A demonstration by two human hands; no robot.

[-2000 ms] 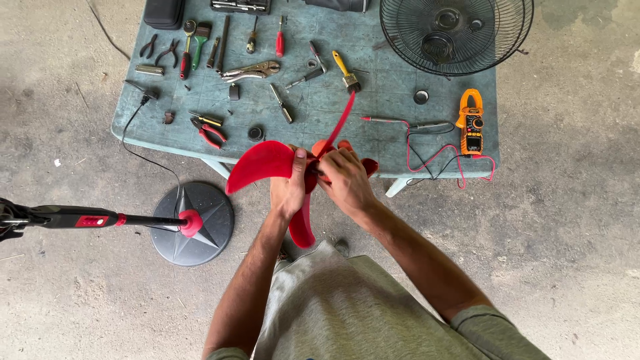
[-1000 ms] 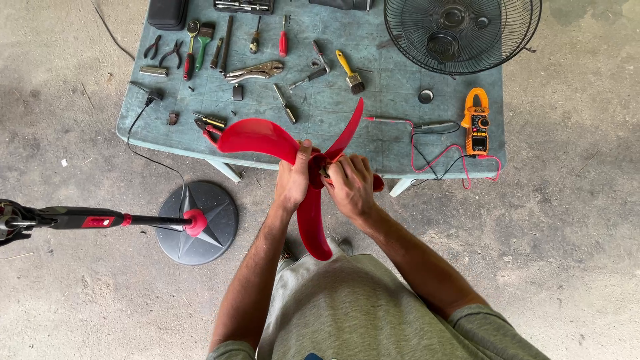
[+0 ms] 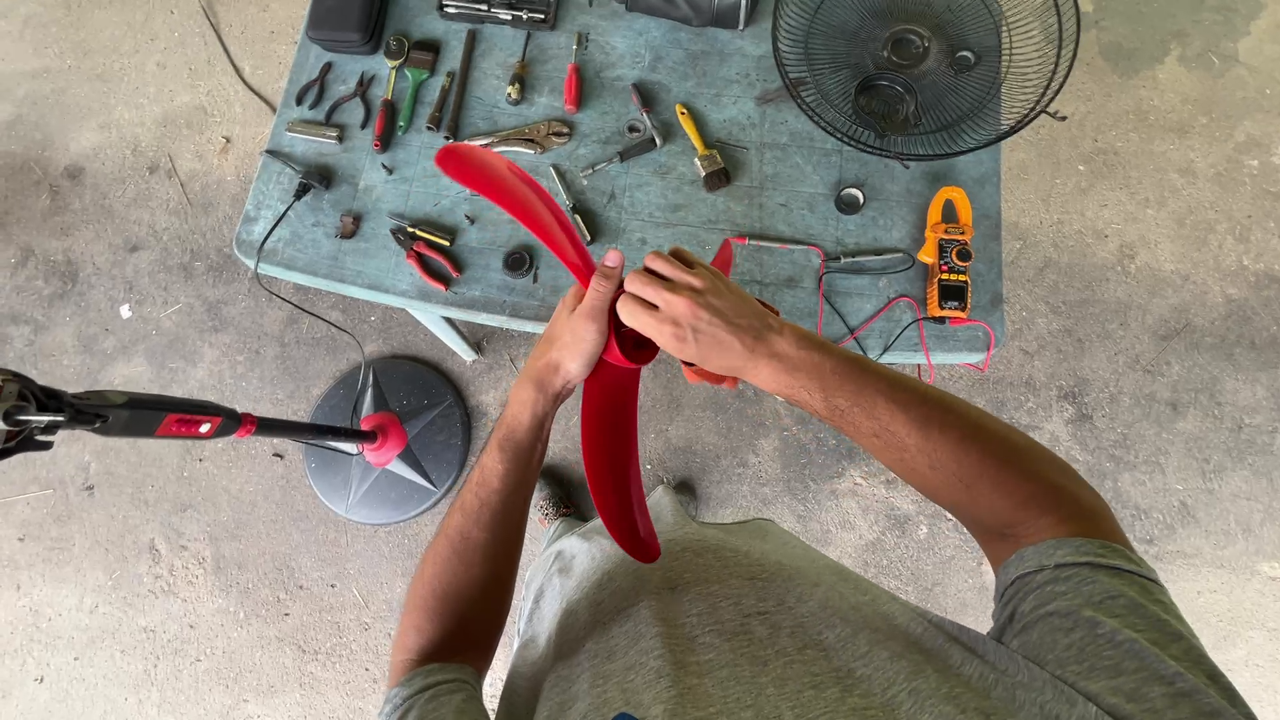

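Note:
A red plastic fan blade assembly (image 3: pixel 615 440) is held in the air at the near edge of the table. My left hand (image 3: pixel 575 340) grips its hub from the left, thumb up beside the root of the upper blade. Curled over the hub's right side are the fingers of my right hand (image 3: pixel 700 310), which also holds an orange cloth-like item (image 3: pixel 712 376), partly hidden below the palm. One blade points up and left, one hangs toward my shirt, and another shows behind my right hand. What the right fingertips touch inside the hub cannot be seen.
On the blue table (image 3: pixel 740 210) lie red-handled pliers (image 3: pixel 430 262), locking pliers (image 3: pixel 520 137), a yellow-handled brush (image 3: pixel 700 150) and an orange clamp meter (image 3: pixel 948 255) with leads. A black fan guard (image 3: pixel 920 70) sits back right. A round-based stand (image 3: pixel 340 480) is on the floor at left.
The fan blade assembly has turned in my hands: its upper left blade, which pointed mostly left, now points up and left. Both hands stay at the hub.

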